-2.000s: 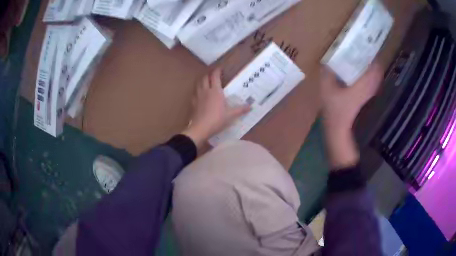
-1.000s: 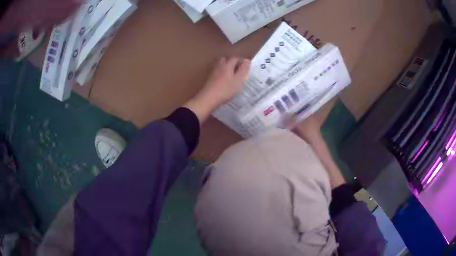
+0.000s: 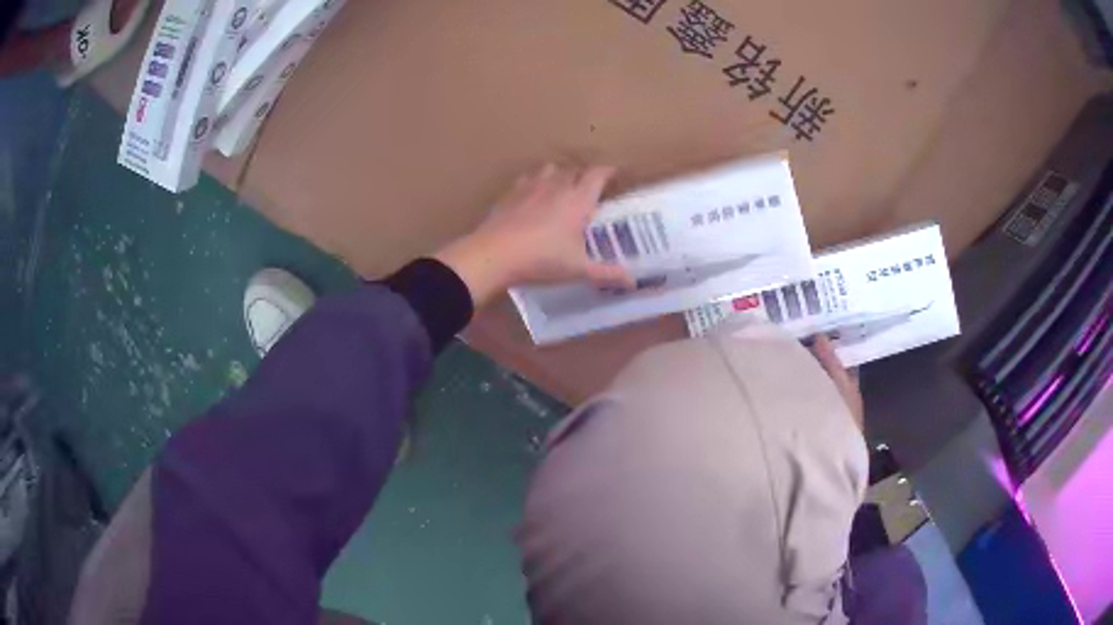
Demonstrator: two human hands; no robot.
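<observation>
A white retail box lies tilted above the brown cardboard sheet, front face up. My left hand grips its left end, thumb across the front. A second white retail box is at its right, its left end partly under the first box. My right hand holds the second box's lower edge; only some fingers show, and the rest is hidden behind a beige-clothed rounded shape, seemingly my knee.
The cardboard sheet with black characters spans the top. Several finished boxes lean at upper left. Roller conveyor bars and a blue panel are at right. A white shoe is on the green floor. Another person's foot or slipper shows at upper left.
The left-hand box now shows its front instead of its back. Both boxes have turned flatter and spread sideways, the right one further right. The view has shifted, and the upper stack is out of frame.
</observation>
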